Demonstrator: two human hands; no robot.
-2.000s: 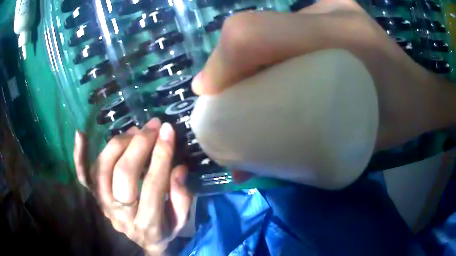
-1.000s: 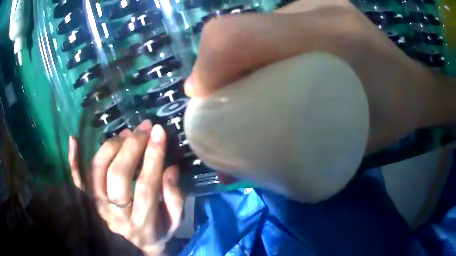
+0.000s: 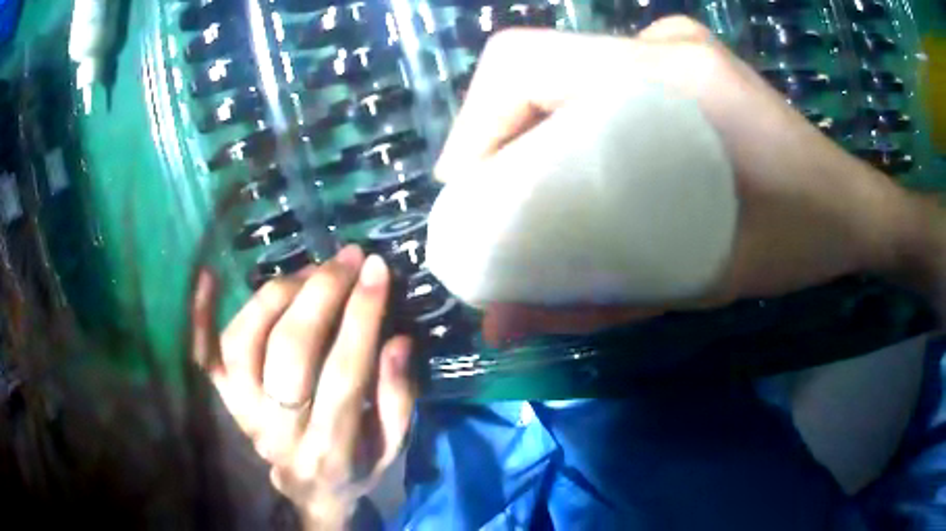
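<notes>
My right hand [image 3: 788,176] is closed around a large milky white squeeze bottle [image 3: 591,207], held tilted over the tray with its narrow end to the left. The nozzle tip is hidden by the bottle and hand. My left hand [image 3: 322,363] wears a ring, and its fingertips touch or rest just over the black parts at the tray's near left. Whether they hold one is not clear. Glossy black round parts [image 3: 389,150] with small bright centres stand in rows in the clear tray [image 3: 472,369]. One part with its ring face up [image 3: 399,225] lies just left of the bottle.
A slim white tube or small bottle [image 3: 91,42] lies on the green bench top [image 3: 124,239] at the upper left. Something yellow [image 3: 937,67] shows at the right edge. My blue smock [image 3: 622,456] is at the tray's near edge.
The view has shifted, so tray and left hand appear a little further right. The bottle has tipped and its base sits higher in view. Both hands keep much the same pose.
</notes>
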